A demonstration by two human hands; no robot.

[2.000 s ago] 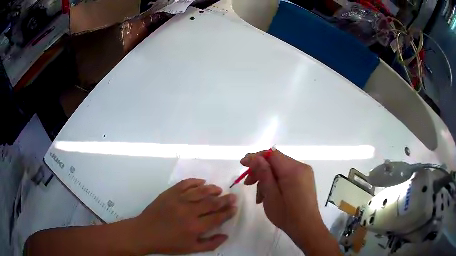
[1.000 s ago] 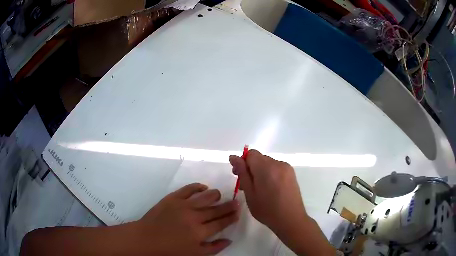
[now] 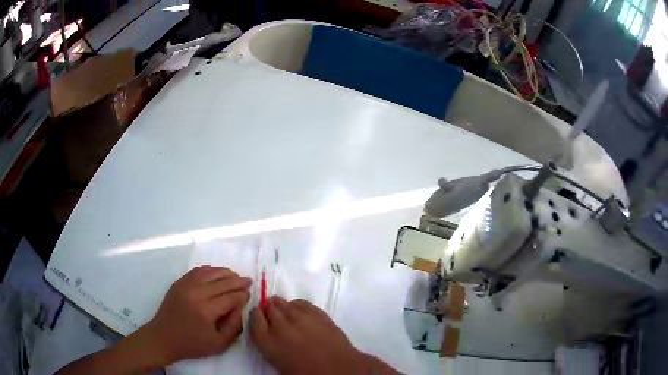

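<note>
A white cloth panel point(image 3: 304, 293) lies on the white machine table, with short dark paired stitch lines on it. My left hand point(image 3: 201, 311) rests on the cloth with its fingers bent and the fingertips close to the right hand. Whether it pinches the cloth is hard to see. My right hand point(image 3: 297, 333) is just to its right and holds a thin red pen point(image 3: 264, 288), which points up away from me over the cloth. The cloth's lower part is hidden under both hands.
The sewing machine head point(image 3: 487, 234) and its lamp point(image 3: 458, 196) stand at the right, with tan tape strips point(image 3: 455, 302) on the bed. A white trough with a blue lining point(image 3: 381, 69) runs along the table's far edge. A cardboard box point(image 3: 91, 80) is at the far left.
The view has turned right, showing more of the machine. The right hand has moved down beside the left, and the pen now points away from me. Dark stitch lines now show on the cloth.
</note>
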